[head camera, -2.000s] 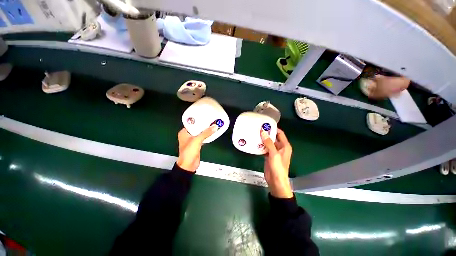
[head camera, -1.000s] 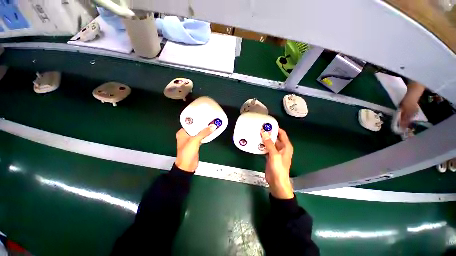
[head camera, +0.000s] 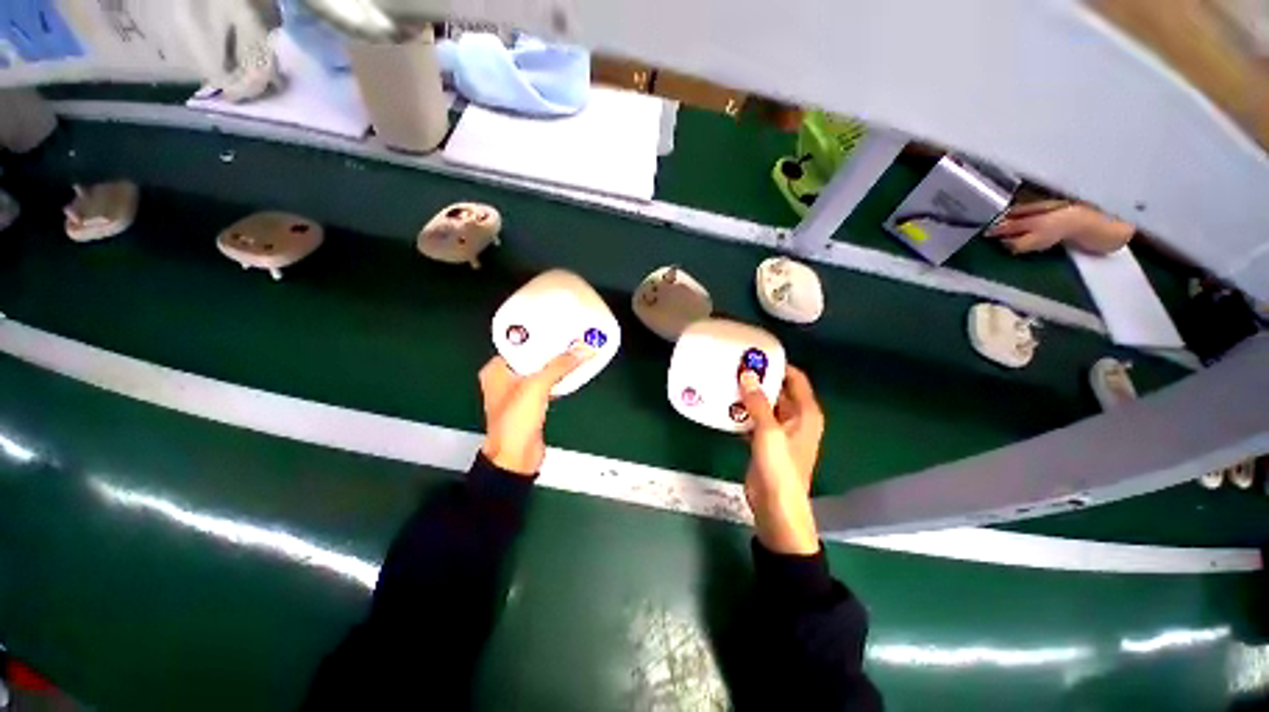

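Note:
My left hand (head camera: 523, 408) holds a white plug-in unit (head camera: 551, 313), its thumb beside the blue-purple round spot; a reddish-brown spot shows at its left. My right hand (head camera: 784, 445) holds a second white plug-in unit (head camera: 717, 359), its thumb tip just below the blue-purple spot; two smaller round spots show lower on the face. Both units are held up over the near side of the green conveyor belt (head camera: 362, 348), faces towards me and apart from each other. The backs of both units and most of the fingers behind them are hidden.
More units lie spaced on the belt, one (head camera: 674, 301) just behind my right-hand unit. A pale rail (head camera: 640, 483) edges the near green worktop (head camera: 251, 598). A white shelf beam (head camera: 974, 487) crosses at the right. Across the belt are a beige cylinder (head camera: 400, 95) and another person's hand (head camera: 1065, 225).
The units on the belt have shifted left. My two hands have moved slightly apart, each still holding its unit. The other person's hand has moved back beside the silver box.

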